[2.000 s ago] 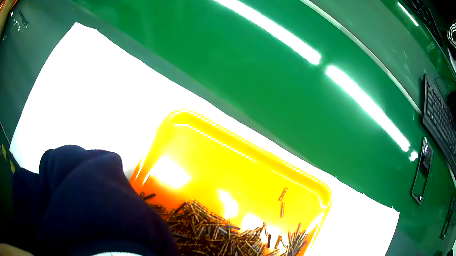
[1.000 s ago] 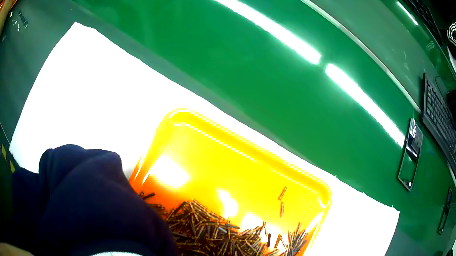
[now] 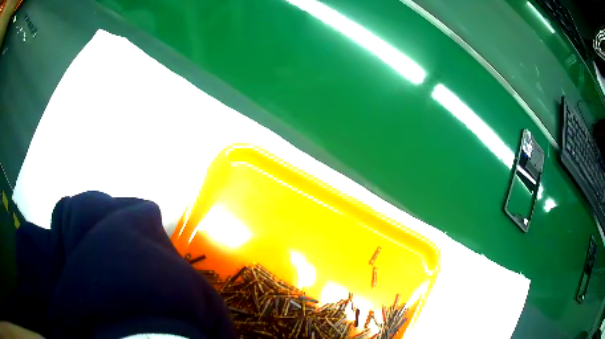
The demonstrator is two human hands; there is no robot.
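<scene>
A yellow-orange parts tray (image 3: 332, 198) lies in front of me on a white sheet (image 3: 133, 126). A loose pile of thin brown and dark strip parts (image 3: 272, 301) fills its near side, cut off by the bottom edge. Two strips (image 3: 375, 265) lie apart toward its right. A dark blue sleeve (image 3: 119, 258) covers the lower left and hides the tray's near left corner. A small pale patch shows at the bottom left edge, too cut off to identify. Neither of my hands can be made out.
A phone middle frame (image 3: 526, 179) lies on the green belt (image 3: 285, 73) at the right, its window end toward me. A second frame (image 3: 586, 269) lies at the far right, seen narrowly. A black keyboard (image 3: 584, 149) stands beyond them. Part of a person shows at the top left corner.
Both phone frames have moved along the green belt, up and to the left in the picture. The sleeve, tray and strips have not visibly moved.
</scene>
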